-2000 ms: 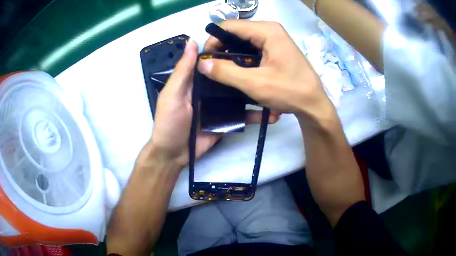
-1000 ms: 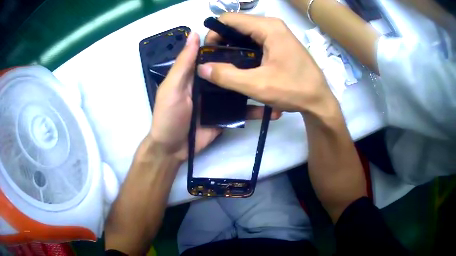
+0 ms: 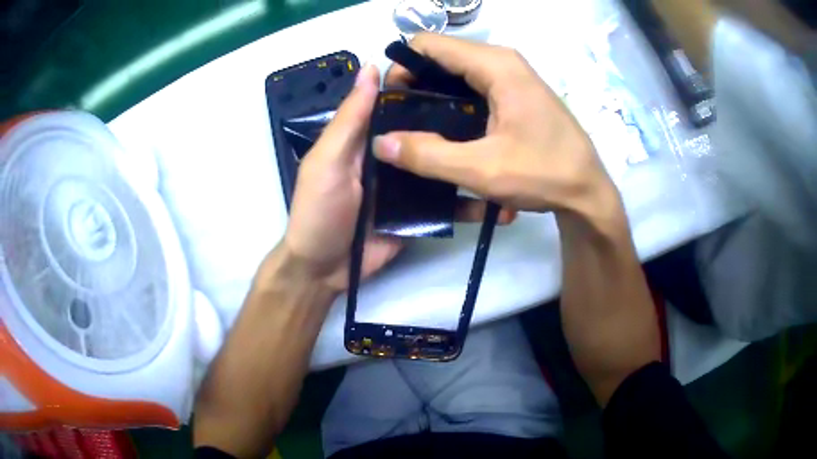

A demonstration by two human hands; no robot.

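Observation:
A black phone middle frame [image 3: 406, 342] with gold spots at both ends is held above the table's near edge. A shiny dark film [image 3: 414, 202] hangs across its upper part. My left hand [image 3: 327, 193] holds the frame from its left side and beneath, thumb along the edge. My right hand [image 3: 515, 134] is over the upper right, thumb pressing on the film near the left edge. Black tweezers [image 3: 408, 59] stick out from under my right fingers, blunt end up left; their tips are hidden.
A second phone frame [image 3: 312, 85] lies on the white table [image 3: 215, 161] behind my left hand. Clear round items [image 3: 421, 16] are at the far edge. A fan [image 3: 90, 233] stands left. At right are a white sleeve [image 3: 770, 170] and clear plastic pieces [image 3: 627, 125].
My right thumb has slid slightly down on the film. The neighbour's arm at the right has drawn away, showing dark frames there. The view has shifted slightly.

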